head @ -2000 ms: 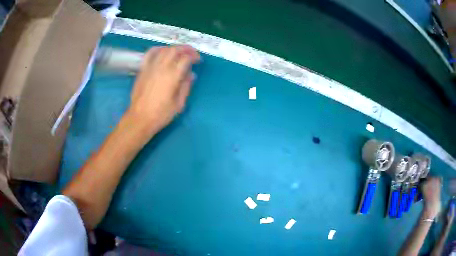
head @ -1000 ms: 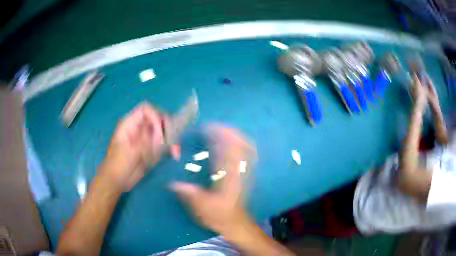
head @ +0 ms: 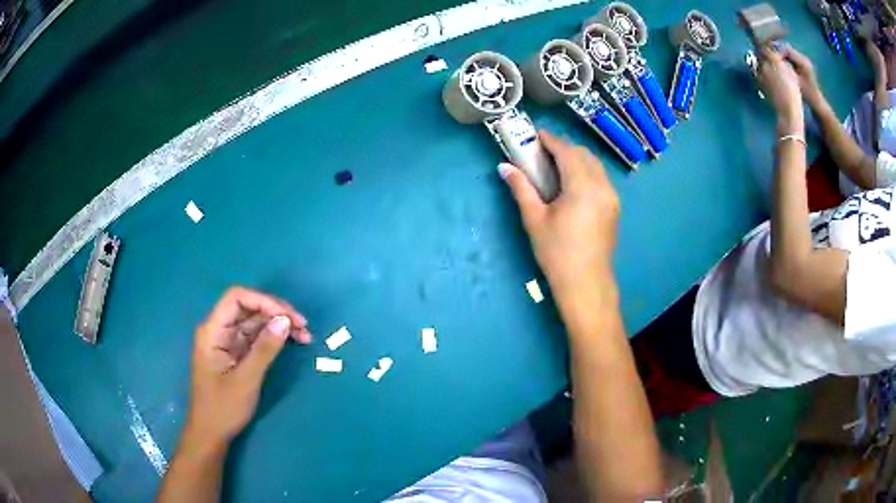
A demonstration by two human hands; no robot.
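Observation:
My right hand (head: 578,211) grips a handle shell (head: 525,147) that lies over the handle of a fan unit, just below its round grey-beige fan head (head: 484,87). The thumb is on the left side and the fingers are on the right. The battery of this unit is hidden under the shell and hand. My left hand (head: 236,359) is over the table at lower left, fingers curled and apart, with nothing seen in it. Another handle shell (head: 95,289) lies on the table at far left, with a dark hole at its upper end.
Several open fan units with blue batteries (head: 617,130) lie to the right. White pads (head: 329,364) and a dark piece (head: 343,178) lie on the table. A cardboard box (head: 29,422) stands at lower left. Another person's hands (head: 783,79) hold a part at upper right.
The view has shifted right. My right hand has moved from the table's middle to the nearest fan unit and grips a shell on it. The shell beside my left hand is no longer there.

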